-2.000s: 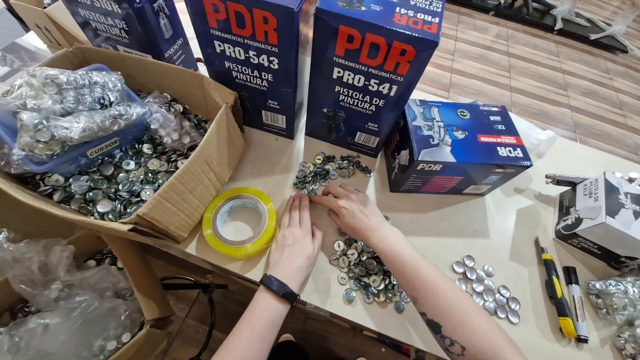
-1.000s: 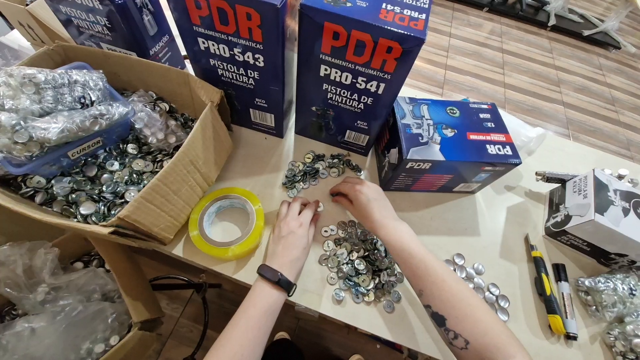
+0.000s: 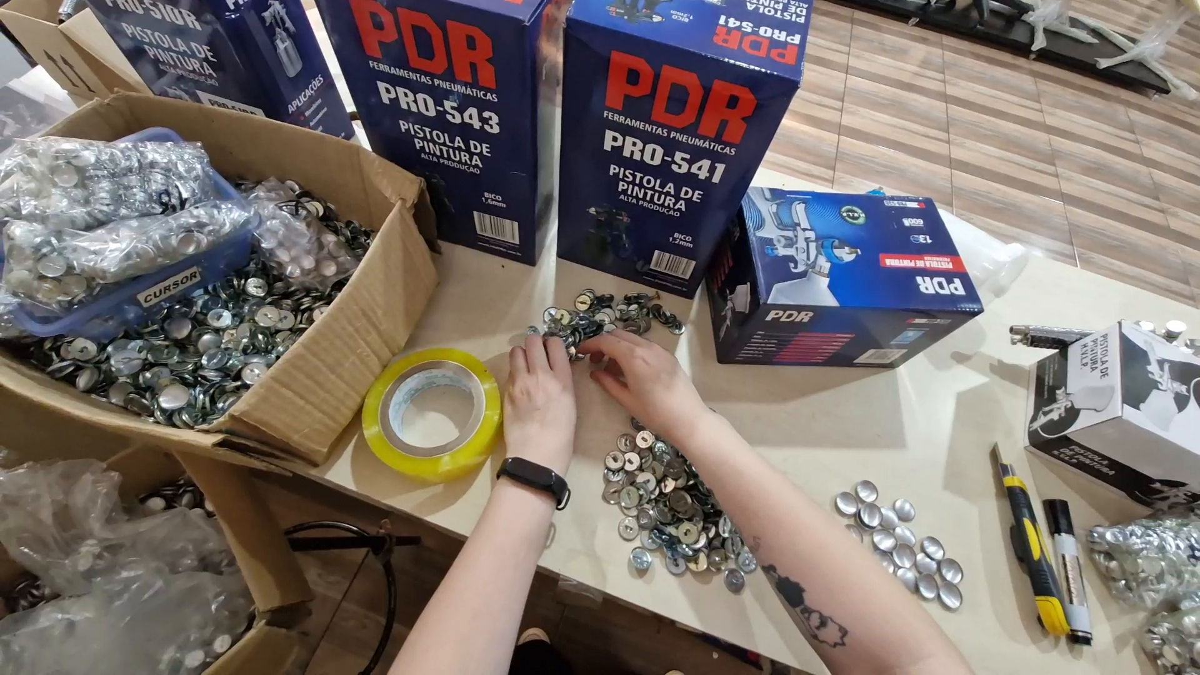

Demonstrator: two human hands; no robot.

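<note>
My left hand [image 3: 541, 398], with a black wristband, rests its fingertips at the near edge of a small pile of metal button-like discs [image 3: 623, 314]. Beside it my right hand [image 3: 647, 380] has thumb and fingers bent at the same pile; whether either hand grips a disc is hidden by the fingers. A larger pile of round metal discs [image 3: 670, 497] lies nearer, partly behind my right forearm. Left of my left hand lies a roll of yellow tape [image 3: 382, 412]. Domed silver caps [image 3: 905, 544] lie loose right of my right forearm.
An open cardboard box [image 3: 375, 309] of discs holds a blue bin [image 3: 94, 314] with bagged pieces. Upright blue spray-gun boxes [image 3: 656, 178] stand behind, another blue box [image 3: 825, 323] lies at right. A yellow-black utility knife [image 3: 1031, 553], a marker [image 3: 1069, 572] and a white-black box [image 3: 1078, 403] are farther right.
My hands were apart over the near side of the small pile one second ago; now both have moved farther forward, with their fingertips close together at that pile.
</note>
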